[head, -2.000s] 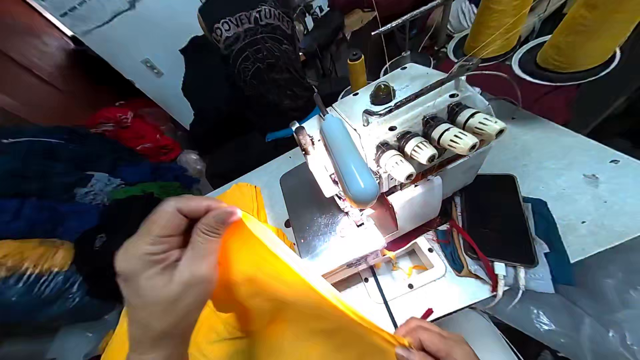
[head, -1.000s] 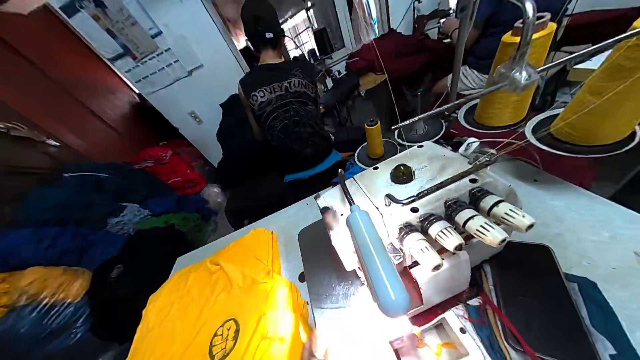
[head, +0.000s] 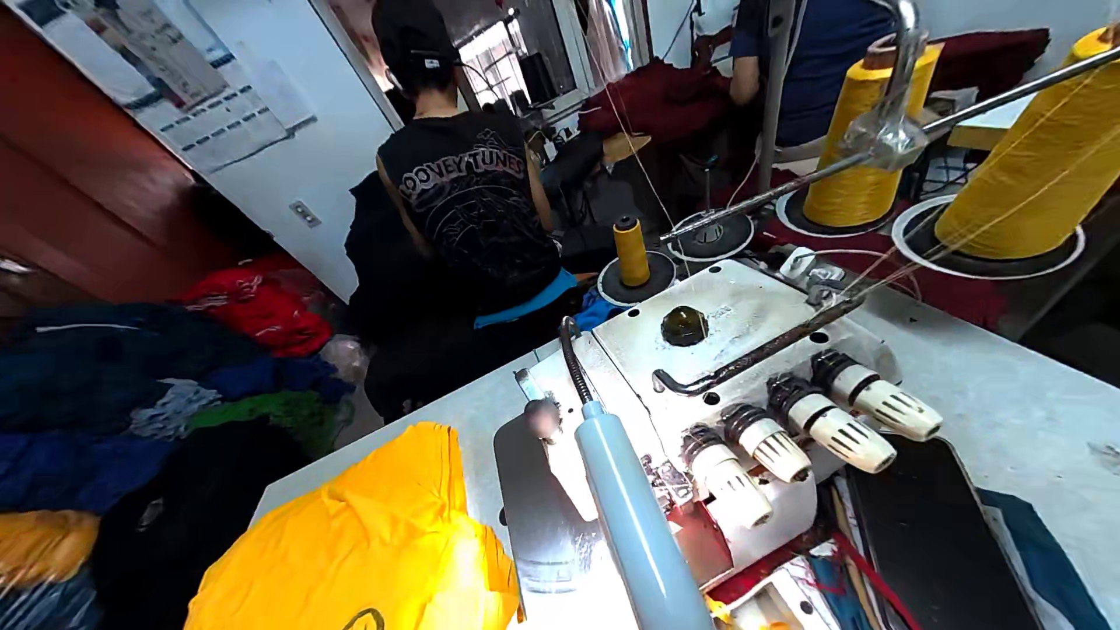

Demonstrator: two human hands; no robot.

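Neither of my hands shows in the head view now. A yellow garment (head: 367,542) with part of a dark print lies on the table at the lower left of an overlock sewing machine (head: 735,350). Over the machine's metal work plate (head: 542,525) reaches a blue-grey lamp (head: 634,516) on a flexible neck, its light bright on the plate. Four white tension knobs (head: 849,429) line the machine's front. Cones of yellow thread (head: 862,140) stand behind it, with threads running down to the machine.
Right of the machine, a black smartphone (head: 936,525) lies on dark cloth. Heaps of garments (head: 114,385) fill the floor at left. A person in a black sleeveless top (head: 472,201) sits ahead, back turned. Another person in a blue shirt (head: 818,70) is at the upper right, near maroon cloth (head: 669,96).
Both hands, which held up the yellow fabric two seconds ago, have left the view. The garment now lies on the table. The view has tilted up.
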